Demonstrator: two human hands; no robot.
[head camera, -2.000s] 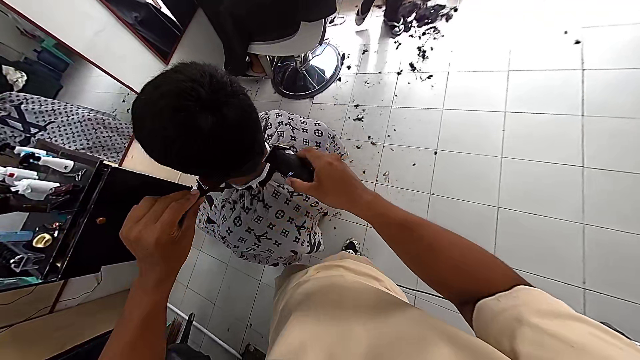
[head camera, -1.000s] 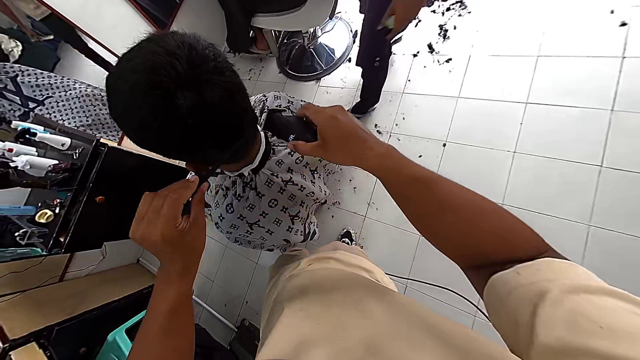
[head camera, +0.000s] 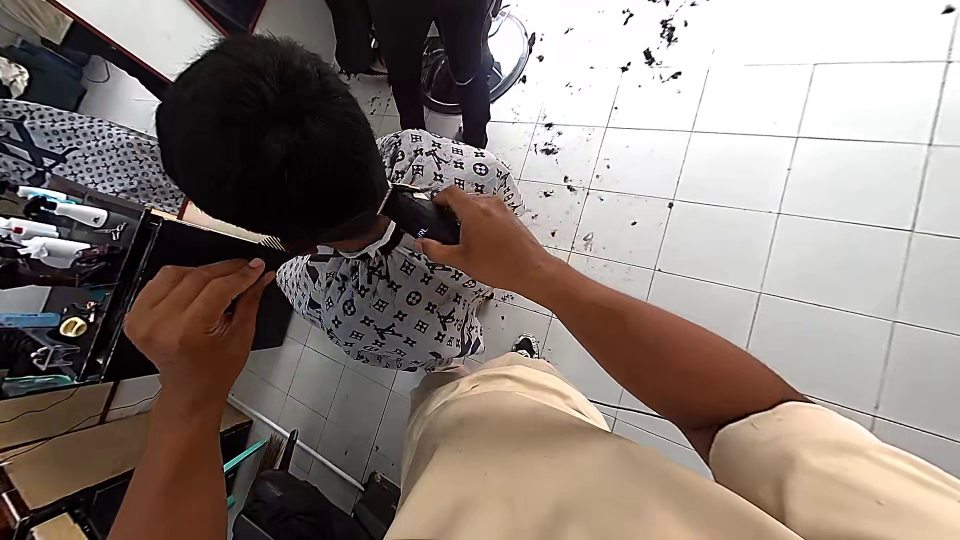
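A seated person's head with short black hair (head camera: 270, 135) fills the upper left, above a white neck strip (head camera: 373, 246) and a patterned barber's cape (head camera: 390, 307). My right hand (head camera: 487, 240) grips a black hair clipper (head camera: 421, 217), whose toothed end is at the hair just above the nape. My left hand (head camera: 199, 322) is raised beside the head at the lower left, fingertips pinched on a comb (head camera: 271, 243); its teeth show against the hair's edge, and the rest is mostly hidden by the fingers.
A counter with bottles (head camera: 79, 214) and tools stands left, by a mirror. Another person's dark-clad legs (head camera: 427, 52) stand at a chair's round metal base (head camera: 517, 60). Hair clippings (head camera: 664, 37) lie on the tiled floor (head camera: 832, 270). A cable (head camera: 626, 409) runs past my legs.
Another person's dark-clad legs now stand before the chair base; a second ago one leg was farther right. My hands remain beside the head with the clipper and comb.
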